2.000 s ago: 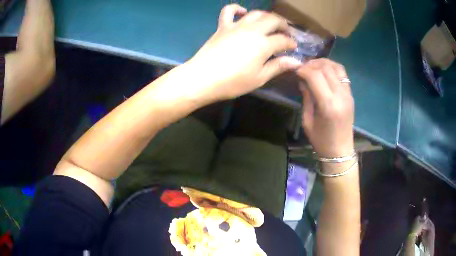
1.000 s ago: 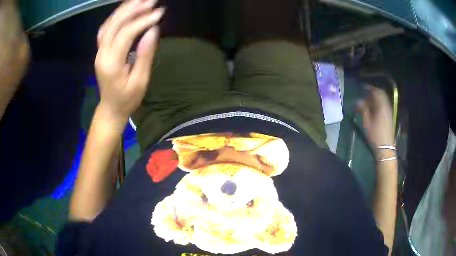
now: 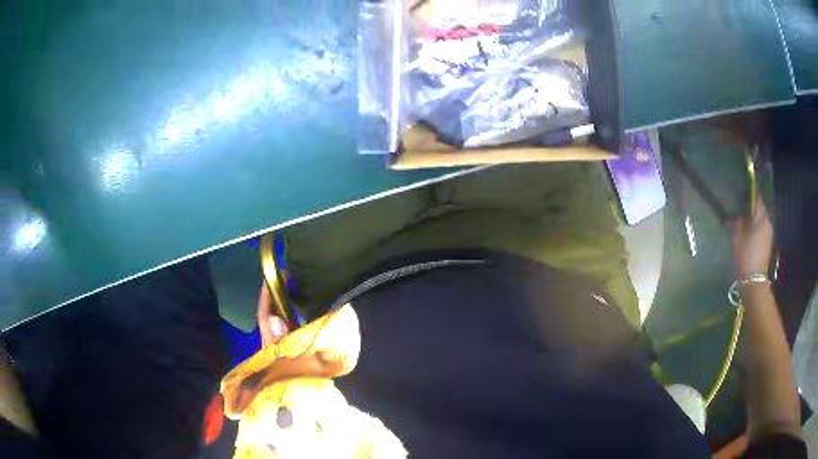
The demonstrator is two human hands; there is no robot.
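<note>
An open small carton (image 3: 502, 158) lies at the table's near edge, at the top centre. Shiny clear plastic bags (image 3: 525, 99) fill it, with a red patch and dark parts showing through. A white-tipped part (image 3: 582, 131) lies at the carton's near right. A flat clear zip-lock bag end (image 3: 378, 81) hangs over its left side. My left hand (image 3: 272, 316) is low at left beside a gold curved bar, mostly hidden by the shirt. My right hand (image 3: 753, 240) is low at right, by another gold bar; its fingers are unclear. Both are away from the carton.
The glossy green table (image 3: 179, 134) spans the top, with a pale curved near edge. A purple-and-white object (image 3: 638, 175) is below the edge, right of my legs. A dark-clothed person (image 3: 134, 359) is at the left. Gold bars of a seat show on both sides.
The view has swung back to show the table and carton. My left hand has gone lower beside the seat, partly behind the shirt. My right hand is still low at right, now beside a gold bar.
</note>
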